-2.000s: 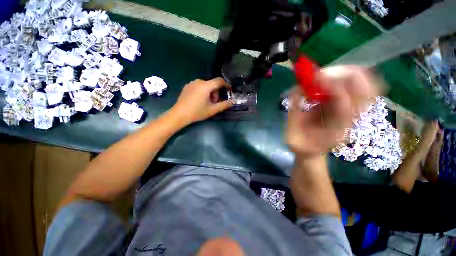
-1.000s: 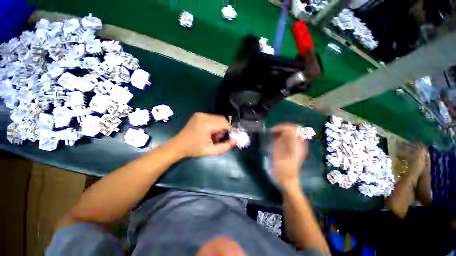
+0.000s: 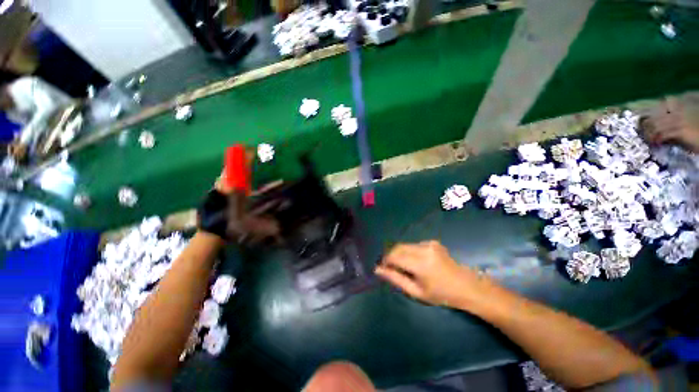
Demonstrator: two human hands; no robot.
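The black hand press (image 3: 306, 222) stands tilted in view at bench centre, its red grip (image 3: 237, 170) at upper left. The dark fixture (image 3: 331, 277) is at its foot; no white module can be made out in it. My left hand (image 3: 230, 207) is at the press beside and below the red grip, blurred and partly hidden by dark parts; its grip is unclear. My right hand (image 3: 425, 272) is just right of the fixture, fingers bent close together; whether they hold anything is hidden. Left pile of white modules (image 3: 130, 279) lies partly behind my left forearm.
Right pile of white modules (image 3: 605, 191) lies far right, with another person's hand (image 3: 674, 122) beside it. The green conveyor belt (image 3: 429, 84) carries scattered modules. A bluish dividing strip (image 3: 358, 107) with a pink-red end crosses it. A blue bin (image 3: 34, 314) is at left.
The view has swung left and tilted. My left hand has left the fixture area for the press near the red grip. The white module at my left fingertips is no longer seen.
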